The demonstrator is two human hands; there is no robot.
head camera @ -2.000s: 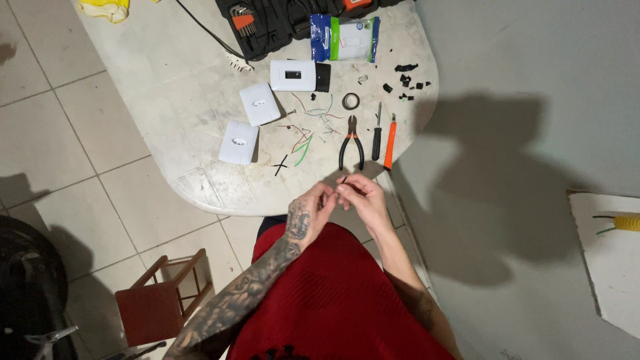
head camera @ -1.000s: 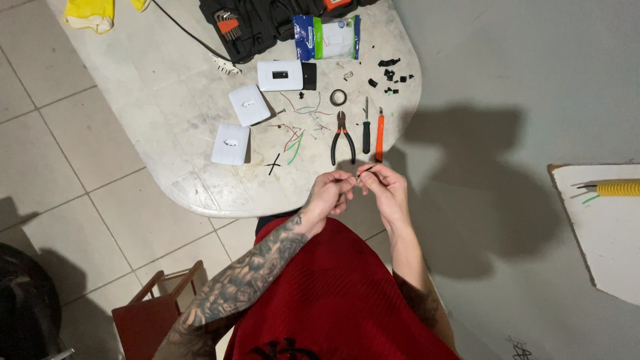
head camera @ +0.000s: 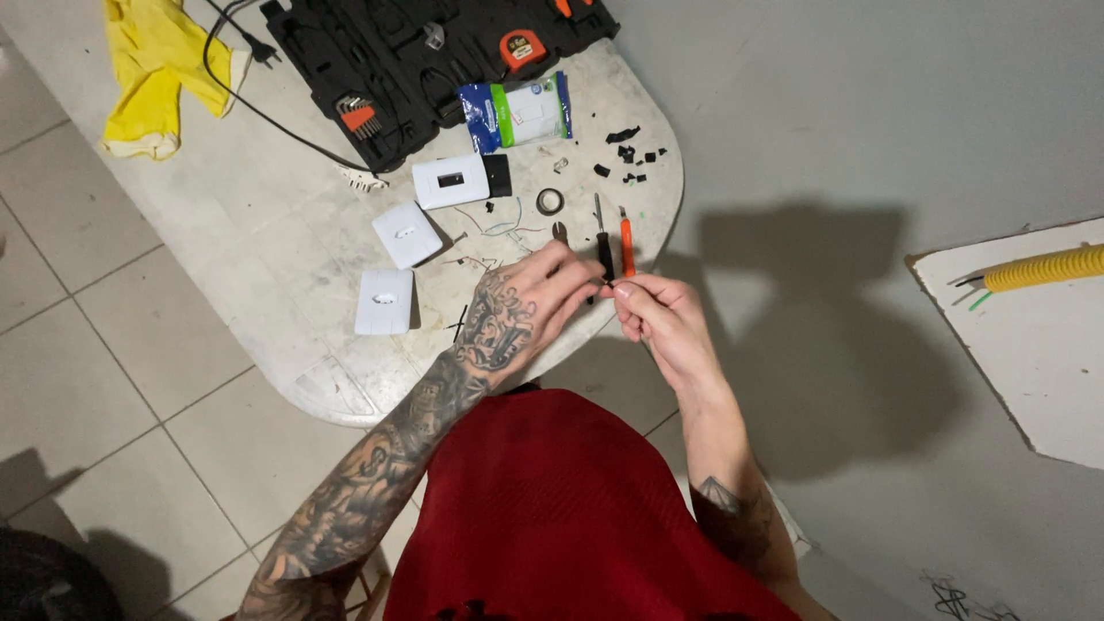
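Note:
My right hand (head camera: 660,315) pinches a thin dark piece, seemingly a wire (head camera: 609,284), between thumb and fingers. Over the table's near edge, my left hand (head camera: 539,310) has its fingertips at that piece; whether they grip it is unclear. Under the left hand, the pliers (head camera: 560,231) are mostly hidden. A dark-handled screwdriver (head camera: 604,250) and an orange-handled tool (head camera: 627,246) lie just beyond the hands. A roll of black tape (head camera: 549,202) and thin wire scraps (head camera: 502,228) are farther back. Two white outlet plates (head camera: 407,235) and a white plate with a dark opening (head camera: 450,181) lie to the left.
An open black tool case (head camera: 379,78) holds an orange tape measure (head camera: 521,50). Beside it are a plastic packet (head camera: 517,113), a black cable (head camera: 259,112) and yellow gloves (head camera: 168,69). Black scraps (head camera: 627,154) lie at right. Yellow corrugated conduit (head camera: 1044,268) with wire ends protrudes at the wall.
My left hand has moved forward over the table and now covers most of the pliers, which showed fully before. My right hand still holds the thin piece.

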